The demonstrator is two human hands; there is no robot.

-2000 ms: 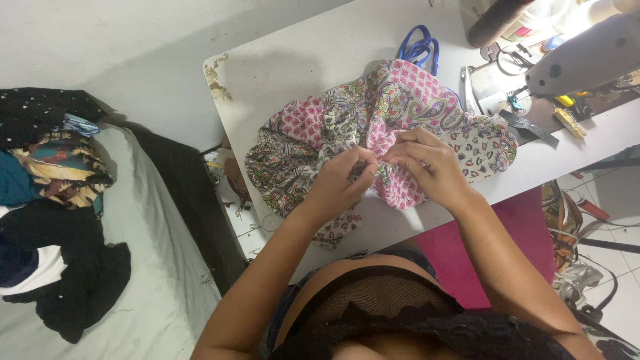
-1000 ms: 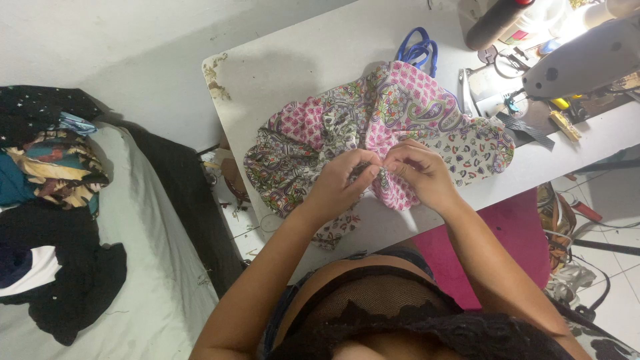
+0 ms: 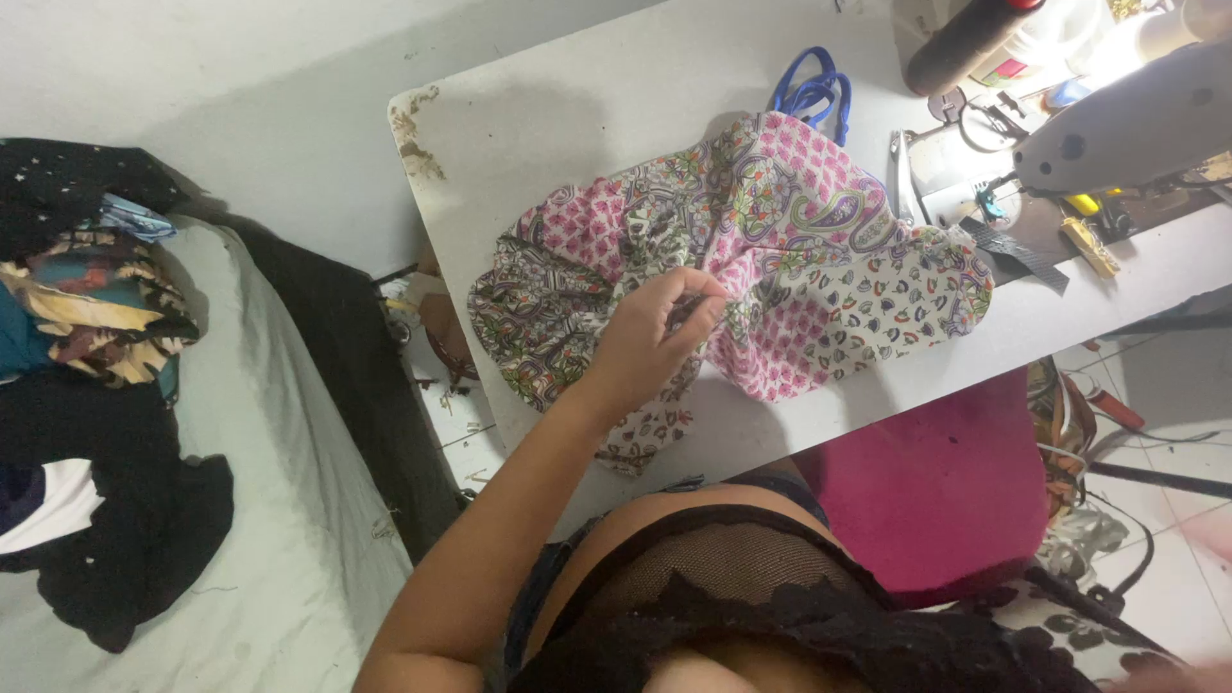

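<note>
A ruffled patchwork-print fabric garment (image 3: 847, 212), with pink, paisley and small-motif areas, lies bunched on the white table (image 3: 520, 125). My left hand (image 3: 669, 322) is over its middle, thumb and forefinger pinched together at a gathered pink fold. Whether a thread or pin is between the fingertips is too small to tell. My right hand (image 3: 1215, 531) seems to be the blurred skin-coloured patch cut off by the right edge; its fingers cannot be made out. A blue cord or strap (image 3: 813, 91) lies looped at the garment's far edge.
A sewing machine (image 3: 1126, 115) stands at the right, with metal scissors (image 3: 903, 178), a dark strip (image 3: 1015, 252) and a small wooden brush or clip (image 3: 1090, 248) near it. A magenta seat (image 3: 934, 481) is below the table edge. Clothes (image 3: 125, 510) lie on a covered bed (image 3: 279, 462).
My right hand has left the garment's middle and moved away to the right. My left hand stays at the gathered fold.
</note>
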